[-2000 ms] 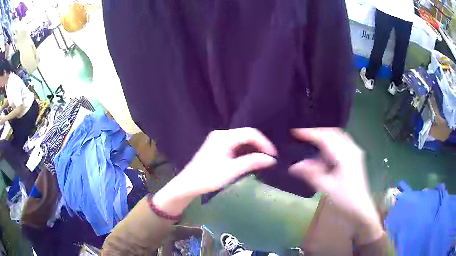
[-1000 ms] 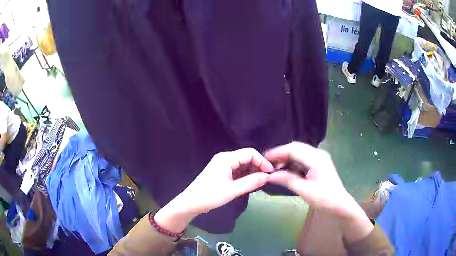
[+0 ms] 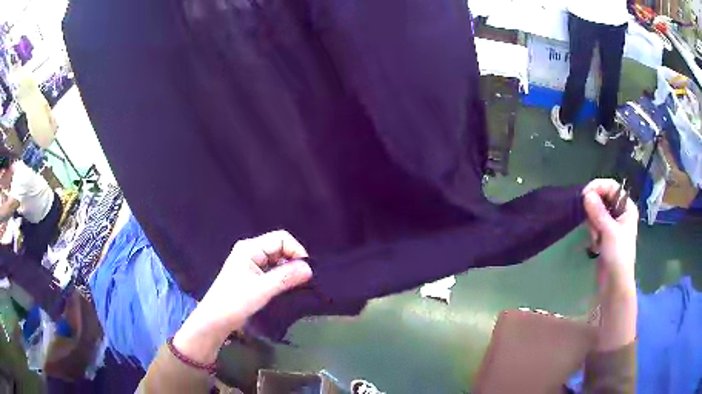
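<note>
A large dark purple garment [image 3: 308, 138] fills the upper middle of the view. Its hem [image 3: 431, 265] is stretched sideways between my hands. My left hand [image 3: 265, 269], with a dark red bracelet at the wrist, pinches the hem at the lower left. My right hand [image 3: 610, 212] pinches the hem's right end, held out over the floor. Small thread snips [image 3: 622, 192] show as a thin pointed tip at the right fingers, with a dark part below the palm; most of them is hidden by the hand.
Light blue garments [image 3: 138, 292] lie at the left, and more [image 3: 670, 338] at the right. A brown cardboard box [image 3: 531, 354] and an open box [image 3: 292, 383] stand below. A person [image 3: 596, 61] stands at the upper right; another [image 3: 31, 196] is at the left.
My hands were close together at the garment's lower edge. They have moved far apart, the right one out to the right, and the hem is now spread between them.
</note>
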